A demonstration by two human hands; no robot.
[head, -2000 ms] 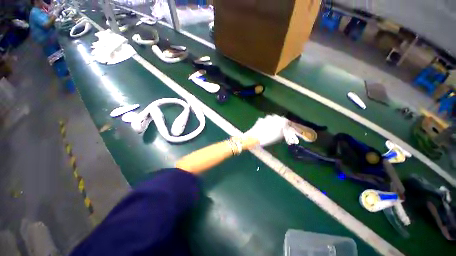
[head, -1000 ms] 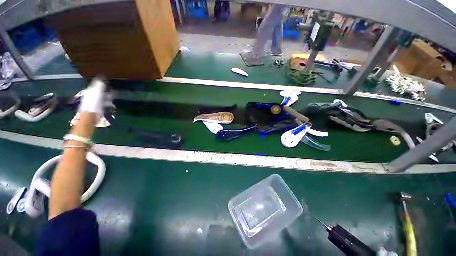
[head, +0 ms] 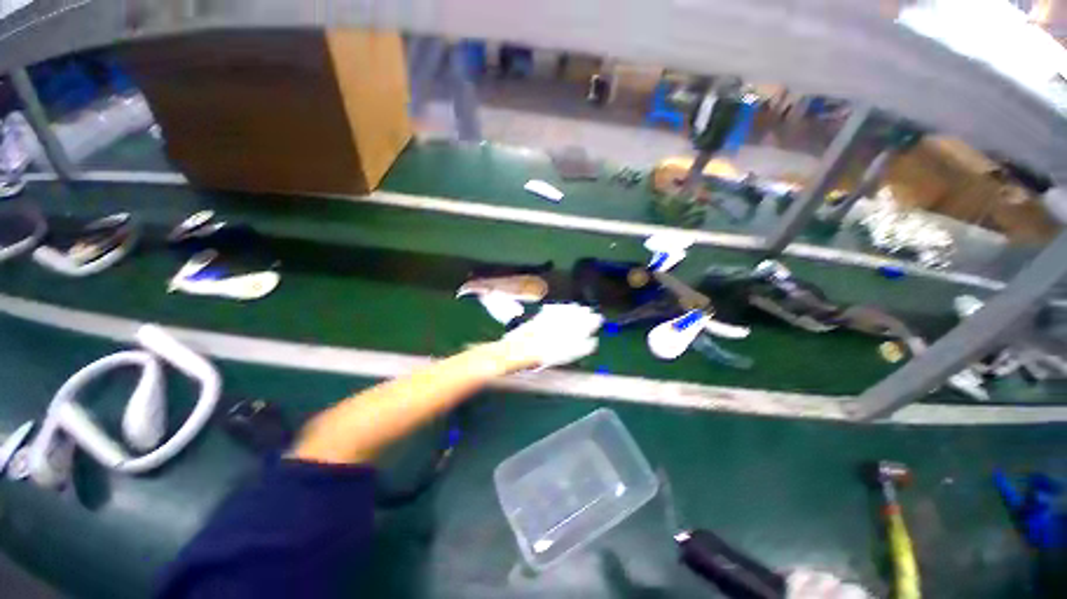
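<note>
My left hand (head: 559, 336), in a white glove, is over the near edge of the belt, beside dark navy housing parts (head: 620, 298); its fingers are blurred and any grip is unclear. A dark neck fan part (head: 257, 424) lies on the bench, partly behind my left forearm, with a blue piece at its other end. My right hand (head: 825, 585), gloved and cut off by the bottom edge, is around the rear of a black electric screwdriver (head: 731, 564). A clear screw box (head: 573, 486) sits between them.
A white neck fan body (head: 199, 374) lies on the bench at left. A hammer (head: 896, 527) and blue items (head: 1035, 505) lie at right. White housing parts (head: 240, 284) are on the belt. A cardboard box (head: 263, 111) stands beyond it. Slanted metal posts (head: 971, 316) rise at right.
My left hand has moved from the left part of the belt to the right. The dark part formerly on the belt's near side is gone from there; a dark part now lies on the bench.
</note>
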